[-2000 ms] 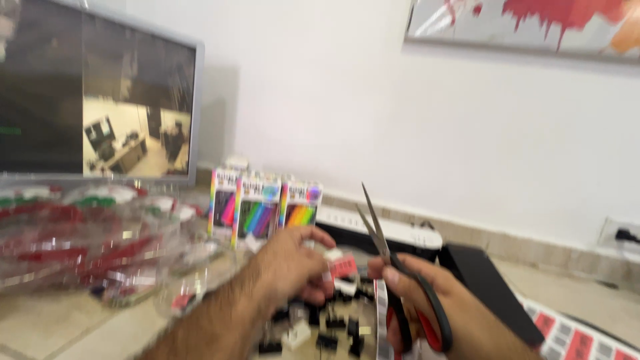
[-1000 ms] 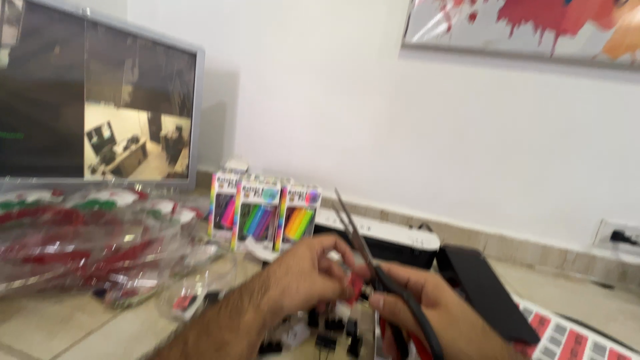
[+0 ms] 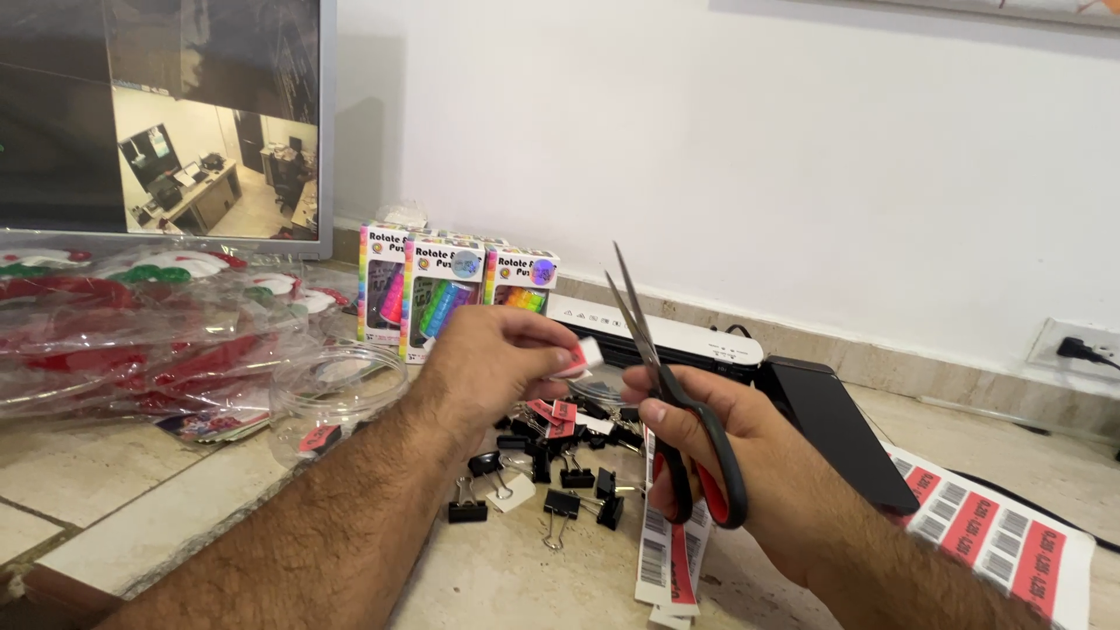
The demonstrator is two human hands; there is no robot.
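Note:
My left hand [image 3: 490, 372] pinches a small red and white paper label [image 3: 579, 359] between thumb and fingertips. In my right hand [image 3: 717, 437] are scissors [image 3: 696, 437] with black and red handles, their blades pointing up and slightly apart, just right of the label. Beneath and between the hands lie several black binder clips [image 3: 561, 502] with cut red labels [image 3: 557, 417] among them. Printed label strips [image 3: 658, 560] lie under my right hand. Left of the clips, a clear round plastic container [image 3: 341, 385] stands near my left forearm, with a red label beside its base.
Boxed rotating puzzles [image 3: 443, 293] stand behind my left hand. A white and black laminator-like machine [image 3: 665, 332] sits by the wall, a black panel [image 3: 831, 429] to its right. Clear plastic bags [image 3: 131, 350] lie before a monitor [image 3: 325, 131] at left. A label sheet [image 3: 1006, 534] lies at right.
My hands came together around the scissors and label one second ago; now they are apart. The scissors were open wide two seconds ago and their blades are now closer together.

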